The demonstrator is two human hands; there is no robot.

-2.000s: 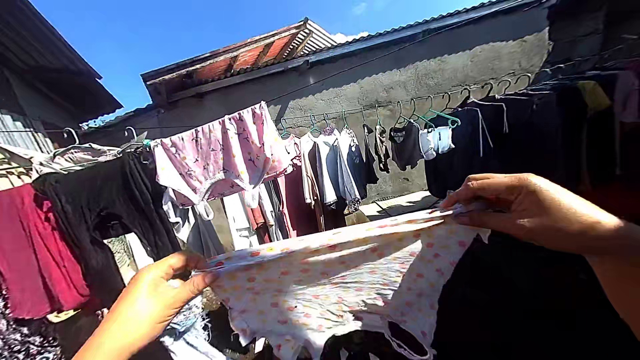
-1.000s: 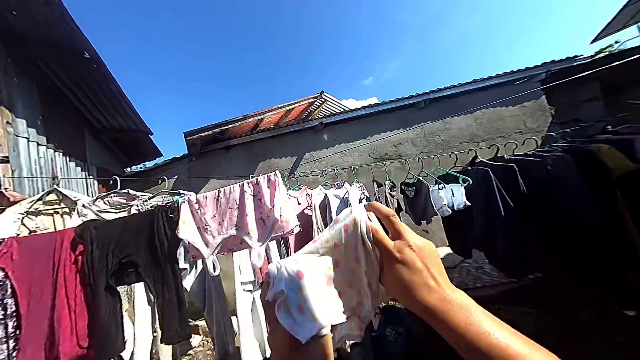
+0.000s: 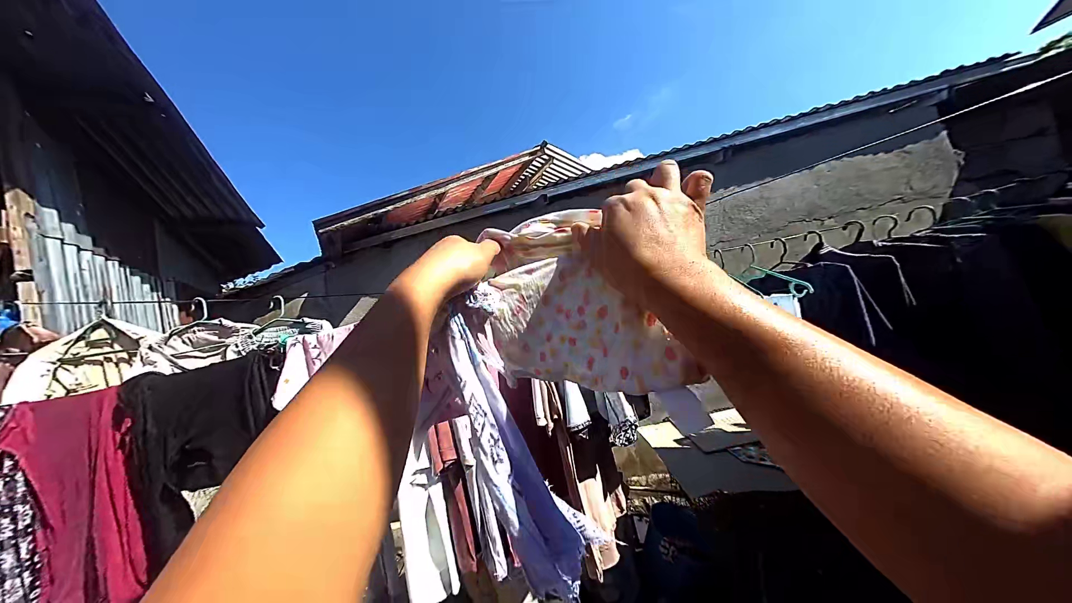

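Both hands are raised at the centre of the head view, on a white garment with pink and orange dots (image 3: 586, 335). My left hand (image 3: 456, 260) grips the bunched edge at its upper left. My right hand (image 3: 657, 222) holds its upper right part, with the fingertips partly hidden behind the cloth. The garment hangs below the hands. Just beneath my left hand a pale lilac cloth with frayed edges (image 3: 511, 469) hangs down; whether that hand also holds it I cannot tell. A pink garment (image 3: 310, 356) hangs on the line, partly hidden by my left forearm.
A maroon garment (image 3: 71, 477) and a black one (image 3: 197, 419) hang at the left. Hangers (image 3: 783, 276) and dark clothes (image 3: 980, 301) are at the right. A thin line (image 3: 888, 134) crosses the upper right, before a concrete wall (image 3: 871, 184). Corrugated metal (image 3: 84, 260) stands left.
The dotted garment was spread between both hands, then folded over near my right hand. Both hands are now higher, close together on its gathered upper edge. The frayed lilac cloth now shows beneath them.
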